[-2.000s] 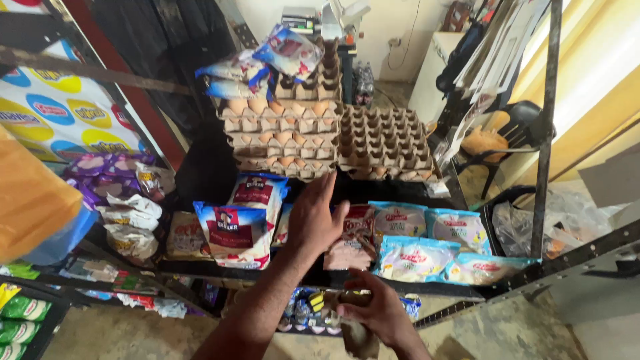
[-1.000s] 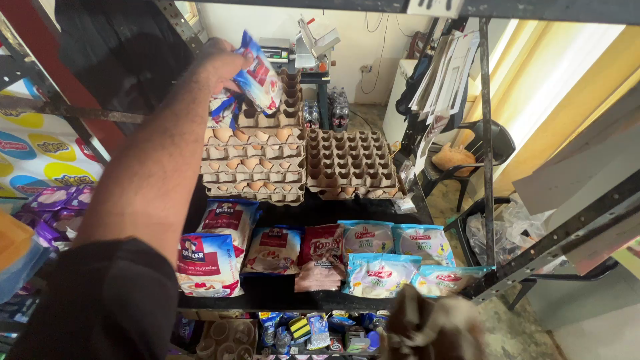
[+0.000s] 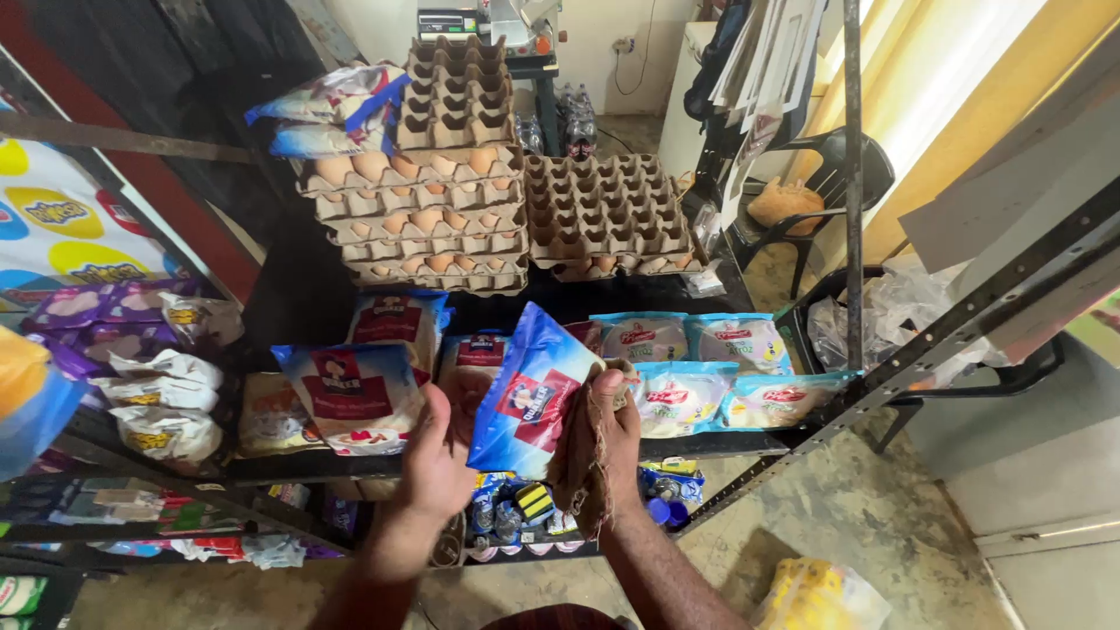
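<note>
My right hand [image 3: 617,437] is closed on a brown cloth [image 3: 579,451] and a blue, white and red Quaker bag [image 3: 532,394], which it holds upright and tilted above the shelf. Just left of that bag is my left hand [image 3: 437,455], its thumb raised and fingers apart, partly hidden by the bag; no hold on it shows. Behind the hands, more Quaker bags [image 3: 357,394] stand on the black shelf. To the right lie several light-blue rice cream bags [image 3: 681,398]. Further blue and white bags [image 3: 341,101] rest on top of the stacked egg trays.
Stacked cardboard trays of eggs [image 3: 424,223] and a lower stack with an empty tray on top [image 3: 604,210] stand at the shelf's back. A perforated metal upright [image 3: 919,350] slants along the right. White and purple packets [image 3: 166,385] sit at left. Small goods [image 3: 534,507] fill the lower shelf.
My left hand has come down from the bags on the egg trays, where it held a Quaker bag a second ago. A Quaker bag is now in my right hand with the cloth.
</note>
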